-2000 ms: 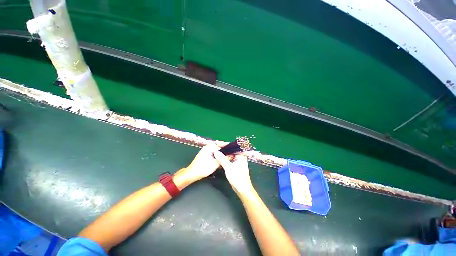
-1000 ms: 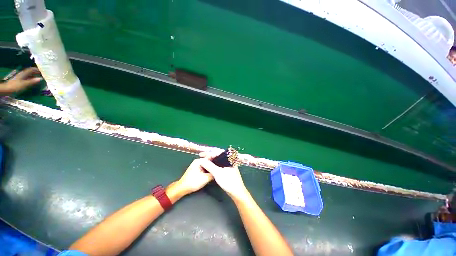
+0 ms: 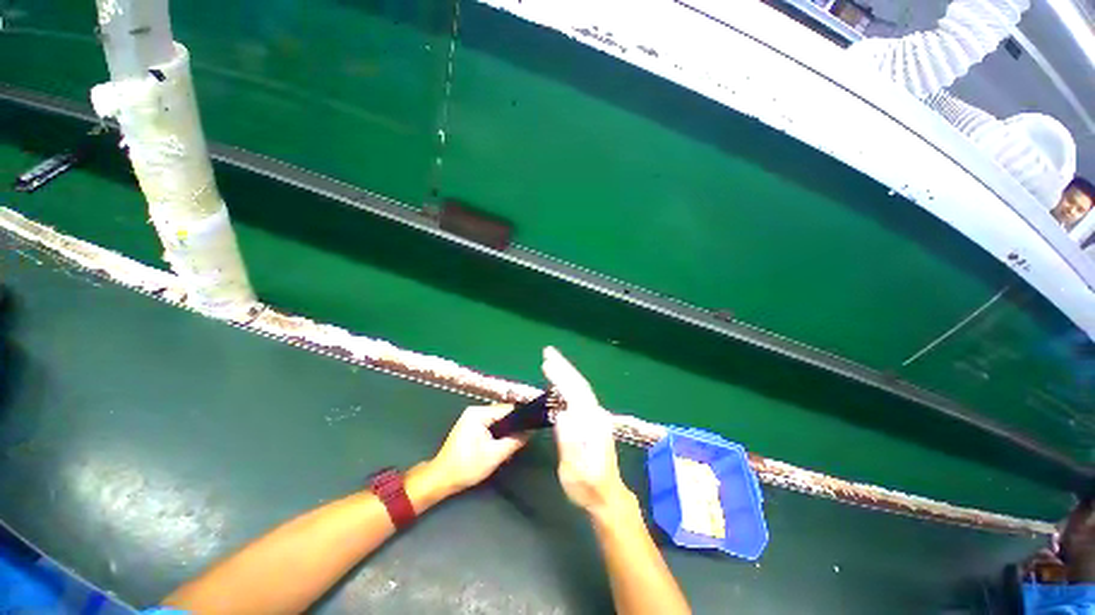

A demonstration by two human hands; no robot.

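Note:
My left hand [image 3: 471, 449], with a red band on the wrist, holds a bundle of short black cables [image 3: 519, 417] above the dark green bench near its worn edge. The gold-coloured cable ends point right. My right hand [image 3: 582, 439] is upright at that end, its palm against or very near the tips and its fingers extended. The palm partly hides the cable ends. I see nothing held in my right hand.
A blue bin [image 3: 708, 493] with pale contents [image 3: 699, 497] stands right of my hands. A pale wrapped post [image 3: 180, 180] rises at left. A dark flat unit [image 3: 48, 171] lies on the green belt [image 3: 360, 294] beyond the worn edge. People show partly at right.
My right hand has let go of the bundle and moved to its tip end with the palm facing it. A flat unit now shows at far left, where another person's hand was.

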